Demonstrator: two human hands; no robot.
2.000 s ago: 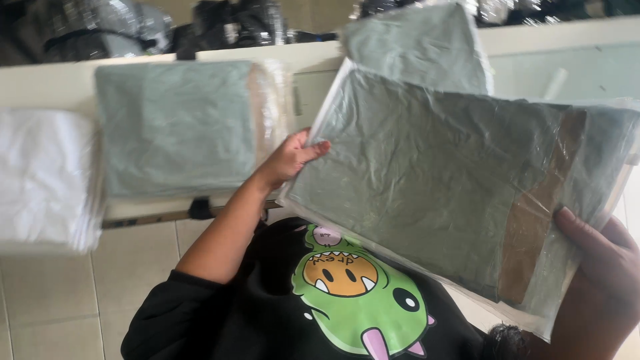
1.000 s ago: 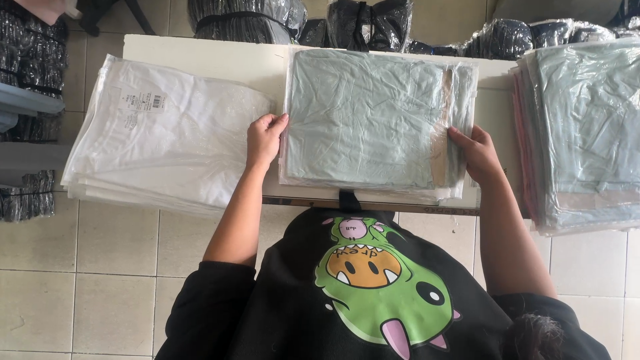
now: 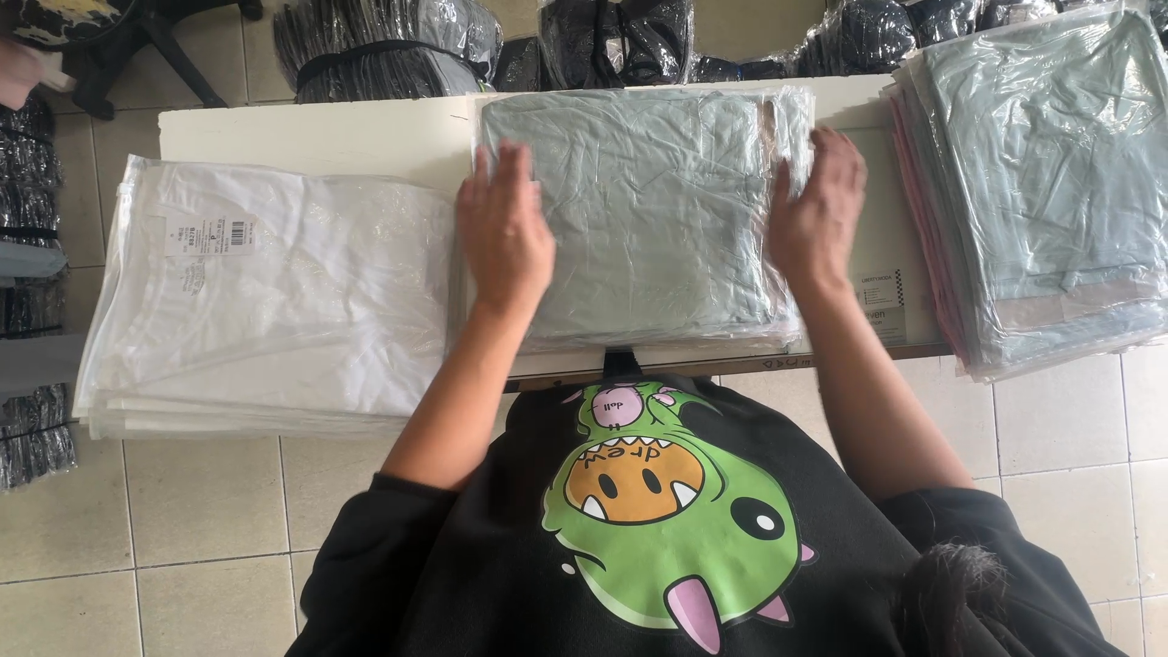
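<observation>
A folded grey-green garment in a clear plastic bag [image 3: 630, 210] lies flat on top of a stack in the middle of a white table. My left hand [image 3: 507, 228] is at its left edge, palm down with the fingers extended. At its right edge is my right hand [image 3: 821, 214], slightly blurred, fingers spread and curved. Neither hand grips the bag; whether they touch it is hard to tell. Left of my left hand lies a stack of bagged white garments [image 3: 310, 292], the top one bearing a printed label.
Another stack of bagged grey-green garments [image 3: 1058, 182], some pink below, stands on the right end of the white table [image 3: 228, 132]. Tied bundles of dark bagged goods [image 3: 392, 46] line the far side, and more [image 3: 32, 310] stand at the left. A chair base [image 3: 155, 55] is at the upper left.
Two seconds ago both hands held a bagged grey-green garment raised and tilted at the right. One second ago they held one level at the middle stack; now the fingers are released. The view has shifted.
</observation>
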